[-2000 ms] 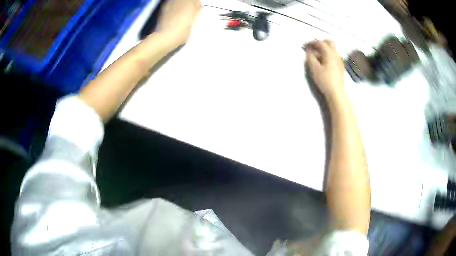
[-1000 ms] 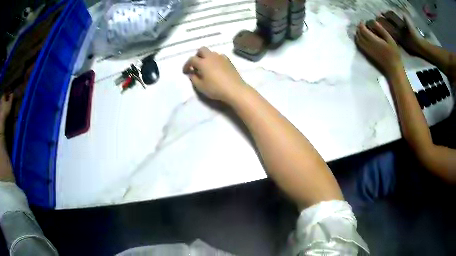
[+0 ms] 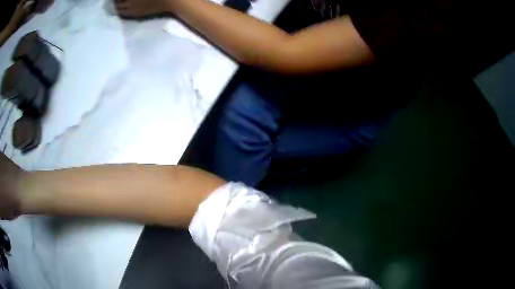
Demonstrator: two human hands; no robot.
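My right hand (image 3: 9, 189) is at the left edge, cut off and blurred, with its forearm reaching across the white marble-pattern tabletop (image 3: 141, 101). Its fingers are out of the picture, so whether it holds anything cannot be seen. My left hand is not in view. Stacked brown wood-grain pieces (image 3: 25, 82) with grey sides stand on the table at the upper left. A separate brown piece (image 3: 26, 133) lies just beside them, nearer my right hand.
A neighbouring person's arm (image 3: 243, 39) reaches over the table's far side, their blue-clad leg (image 3: 245, 127) beside the table edge. Another hand (image 3: 20, 14) is at the top left corner. Part of a dark object (image 3: 4, 242) shows at the lower left edge. Green floor lies right.
The view has swung to the right. The stacks, now at the left, were at the top centre. My left arm, the blue crate and the phone have left the picture.
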